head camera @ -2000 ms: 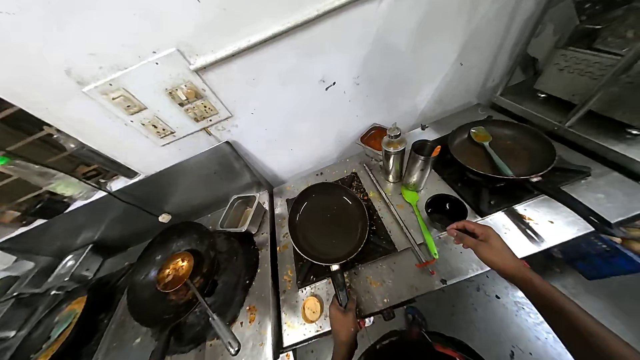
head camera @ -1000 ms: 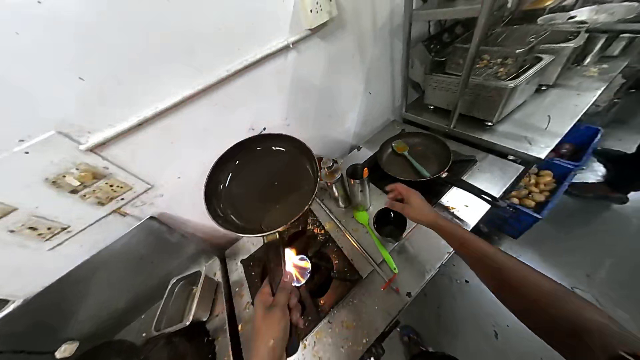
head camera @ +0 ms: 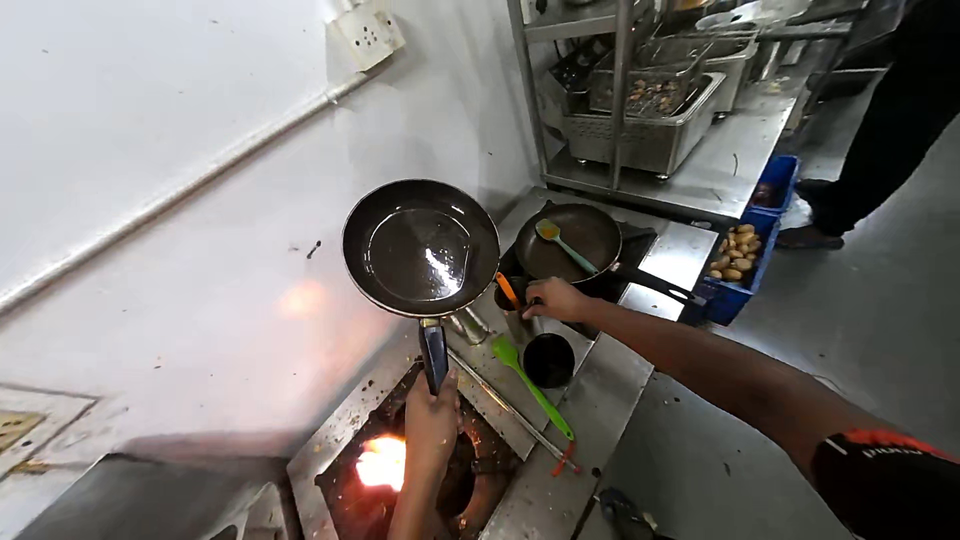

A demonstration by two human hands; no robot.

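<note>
My left hand point(head camera: 435, 420) grips the black handle of a dark frying pan point(head camera: 421, 251), held up above a gas burner point(head camera: 457, 480) where a bright flame point(head camera: 381, 462) burns. Liquid shines in the pan. My right hand point(head camera: 556, 300) is at the rim of a metal cup point(head camera: 517, 319) from which an orange utensil handle point(head camera: 508, 291) sticks out; whether its fingers hold anything I cannot tell. Nearby are a black bowl point(head camera: 549, 361) and a green silicone brush point(head camera: 532, 386). Behind my right hand a second frying pan point(head camera: 551, 262) holds a teal-handled silicone utensil point(head camera: 566, 246).
Long metal tongs or rods point(head camera: 510, 409) lie beside the burner. A steel rack point(head camera: 621, 90) with metal containers stands at the back. Blue crates point(head camera: 763, 262), one with potatoes, sit on the floor near a person's legs point(head camera: 892, 142). A white wall point(head camera: 225, 225) is at left.
The frying pan in my left hand has been lifted off the burner, where a flame now shows. My right hand has moved from by the black bowl to the metal cup. The view has swung right.
</note>
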